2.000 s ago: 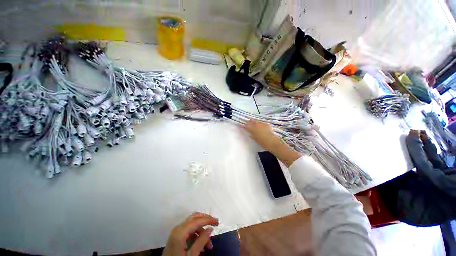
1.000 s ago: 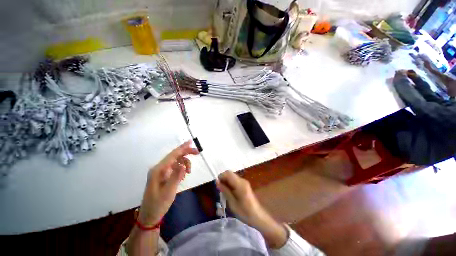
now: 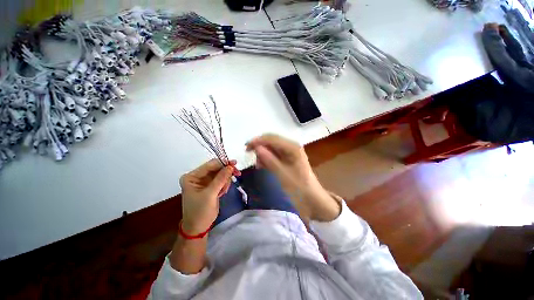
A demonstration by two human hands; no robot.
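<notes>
A pigtail cable (image 3: 242, 192) hangs below my left hand (image 3: 206, 186), over my lap at the table edge. My left hand pinches it where the wires leave the jacket. Its thin dark, red and white core wires (image 3: 206, 130) fan up and away over the white table. My right hand (image 3: 281, 157) is just right of the wires, slightly blurred, thumb and fingers near each other. I cannot tell whether it holds anything small. The jacket end is partly hidden by my left fingers.
A smartphone (image 3: 299, 98) lies near the table edge. Bundled pigtail cables (image 3: 275, 44) lie behind it, with moulded plugs at right. Heaped pigtail cables (image 3: 70, 88) are at the left. A red stool (image 3: 430, 132) stands beside the table. Another person's sleeve (image 3: 508, 55) shows at upper right.
The cable has come lower and nearer my lap, and its wires have spread into a fan. My left hand has closed on the wire base. My right hand has left the jacket and moved up.
</notes>
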